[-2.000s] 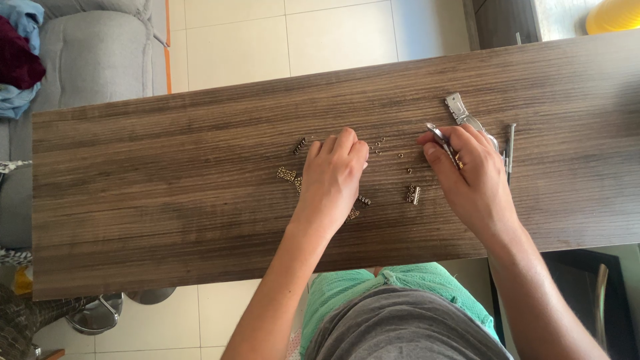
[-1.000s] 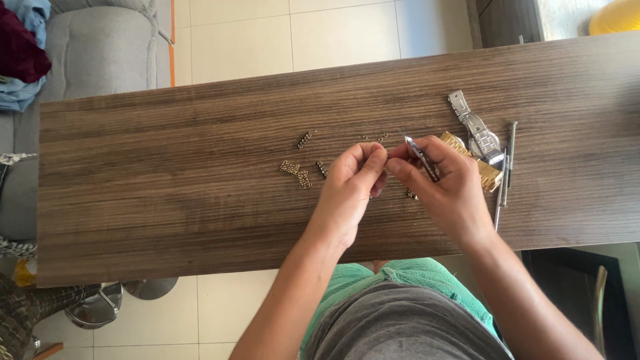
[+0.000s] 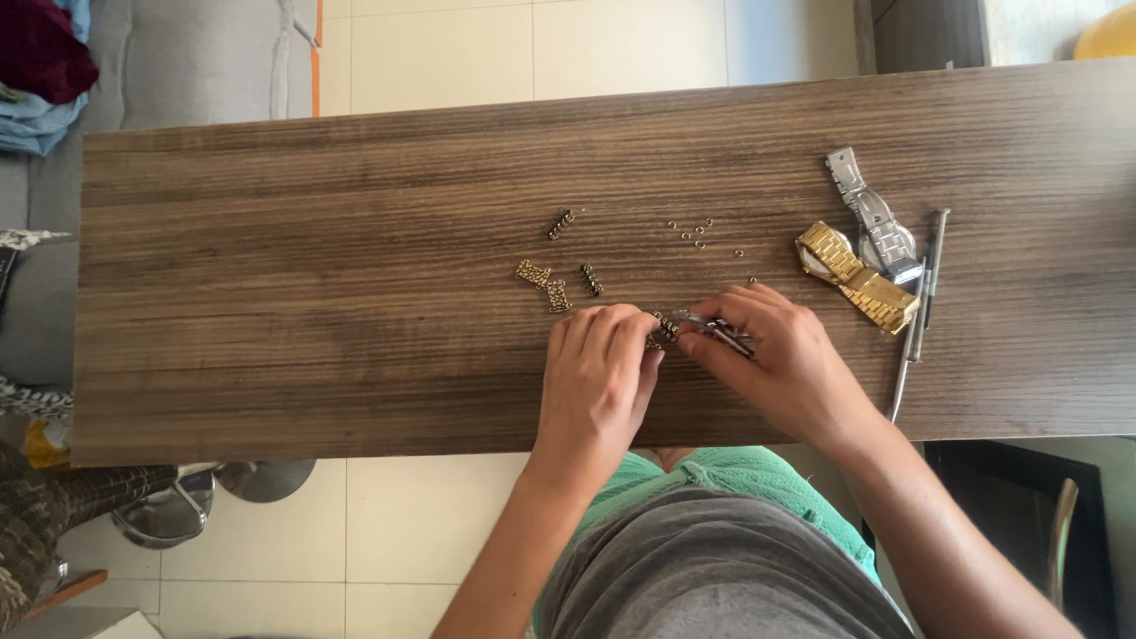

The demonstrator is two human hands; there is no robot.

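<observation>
My left hand (image 3: 603, 368) rests low over the table, its fingertips on a dark and gold metal jewelry piece (image 3: 666, 327). From the right, my right hand (image 3: 772, 355) holds small metal pliers (image 3: 717, 332), their tips beside that piece. Two similar dark beaded pieces lie up and to the left, one farther (image 3: 559, 224) and one nearer (image 3: 590, 280). Left of the nearer one are gold openwork metal pieces (image 3: 544, 284). Several small jump rings (image 3: 699, 232) are scattered beyond my hands. The part of the piece under my left fingers is hidden.
To the right lie a gold wristwatch (image 3: 856, 277) and a silver wristwatch (image 3: 874, 217), touching or nearly so. Thin metal rods or tools (image 3: 927, 284) lie beside them. The wooden table (image 3: 311, 293) has its near edge at my body. A grey sofa (image 3: 209, 62) stands beyond its left end.
My hands were raised together a second ago; now the left is down at the metal piece on the table, with the pliers in my right hand beside it.
</observation>
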